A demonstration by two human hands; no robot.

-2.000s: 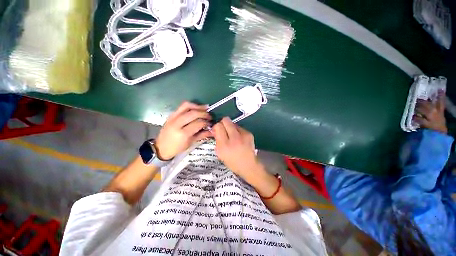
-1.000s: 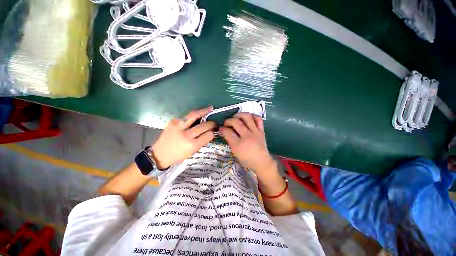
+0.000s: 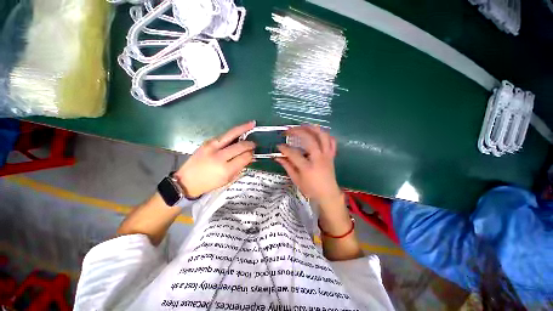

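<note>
A white plastic loop frame lies level between my two hands at the table's near edge. My left hand holds its left end with the fingertips. My right hand grips its right end, and the fingers cover most of the round disc. A flat pile of thin clear strips lies on the green table just beyond my hands. I cannot tell whether a strip is in my fingers. A stack of white loop frames lies to the left of the strip pile.
A clear film-wrapped bundle lies at the far left of the green table. Several white loop frames stand together at the right, near a person in blue. Red stool frames show below the table edge.
The loop frame has turned from slanting up and right to nearly level and is nearer me. My right hand has moved right onto the disc end. The neighbour's hand has left the right-hand frames.
</note>
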